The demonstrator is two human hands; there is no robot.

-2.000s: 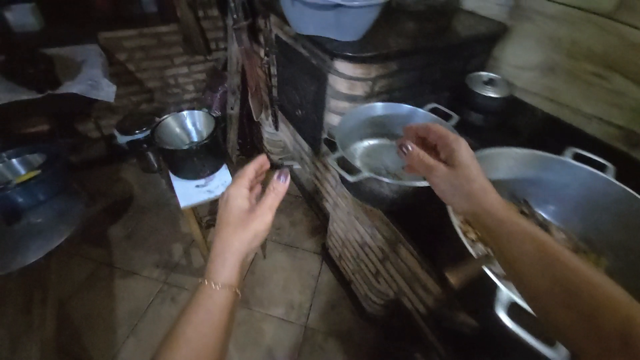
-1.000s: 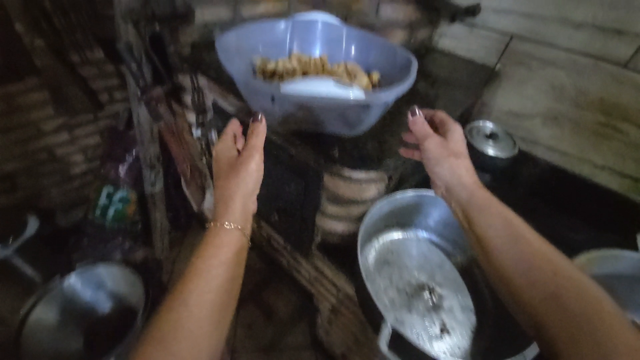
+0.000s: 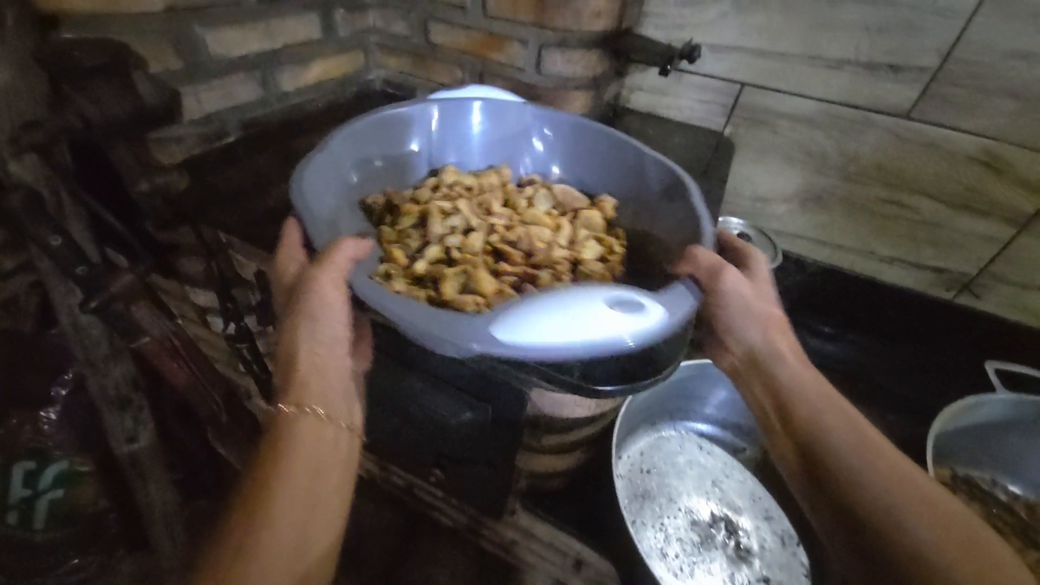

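Note:
A grey-blue plastic basin (image 3: pixel 650 175) with white handles holds a heap of browned, fried-looking food pieces (image 3: pixel 496 240). My left hand (image 3: pixel 317 284) grips its left side, thumb over the rim and fingers outside. On the right side, my right hand (image 3: pixel 731 292) has hold of the rim, with some fingers hidden beneath or behind it. The basin is above the dark stove top; whether it touches the surface cannot be told. Below my right hand lies an oval aluminium pan (image 3: pixel 699 487) with dark residue on its bottom.
Another aluminium pan (image 3: pixel 983 439) with food in it stands at the right edge. A round metal lid (image 3: pixel 751 240) is behind my right hand. Brick wall (image 3: pixel 260 36) and tiled wall (image 3: pixel 877 187) enclose the back. Knives and sheaths (image 3: pixel 146 325) hang at the left.
Both hands were apart and empty in the earlier frames; now they hold the basin by its sides. The view has turned from the floor and pans toward the basin.

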